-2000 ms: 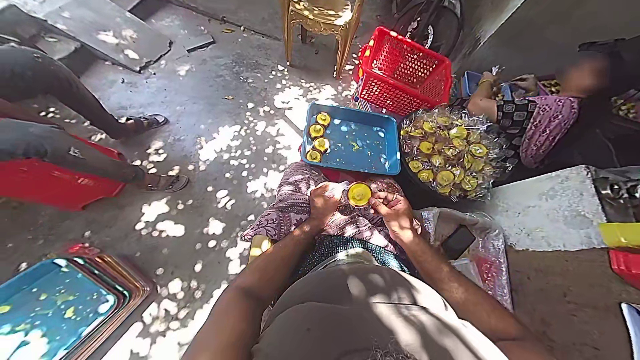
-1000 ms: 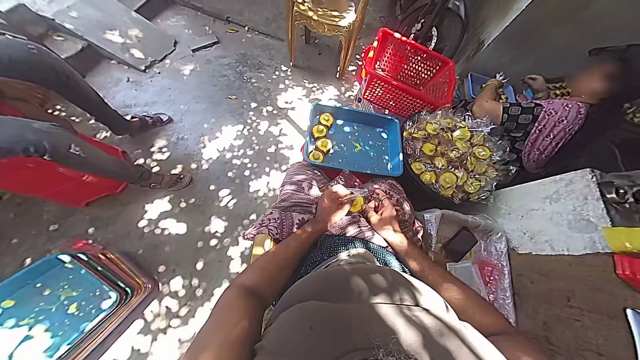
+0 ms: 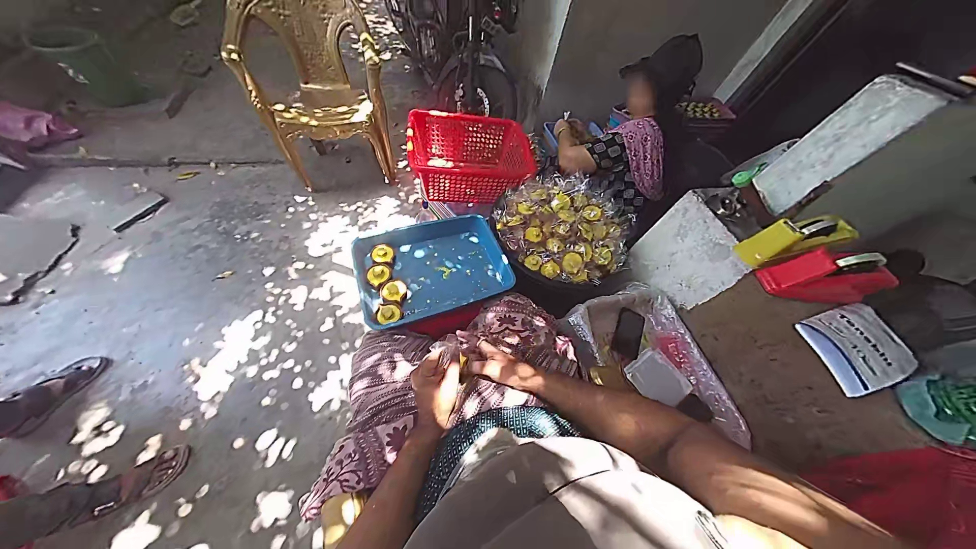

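Note:
Over my lap, my left hand point(image 3: 436, 385) grips the gathered clear plastic wrap point(image 3: 448, 352) around a small yellow item point(image 3: 463, 361). My right hand point(image 3: 499, 366) is against the same packet from the right, its fingers partly spread; whether they pinch it cannot be told. Just beyond my knees a blue plastic tray point(image 3: 457, 267) holds several round yellow pieces point(image 3: 393, 290) in a column along its left side. To the tray's right, a dark round tub is heaped with yellow pieces in clear wrappers point(image 3: 560, 229).
A red plastic basket point(image 3: 473, 156) stands behind the tray, near a gold chair point(image 3: 316, 99). A person point(image 3: 637, 152) sits beyond the heap. At my right lie a plastic-lined container with a phone point(image 3: 627, 334), a booklet point(image 3: 858, 349), and red and yellow tool-like objects point(image 3: 827, 274).
The yellow piece, face up between my hands two seconds ago, is now mostly hidden in wrap and fingers. The view has swung to the right.

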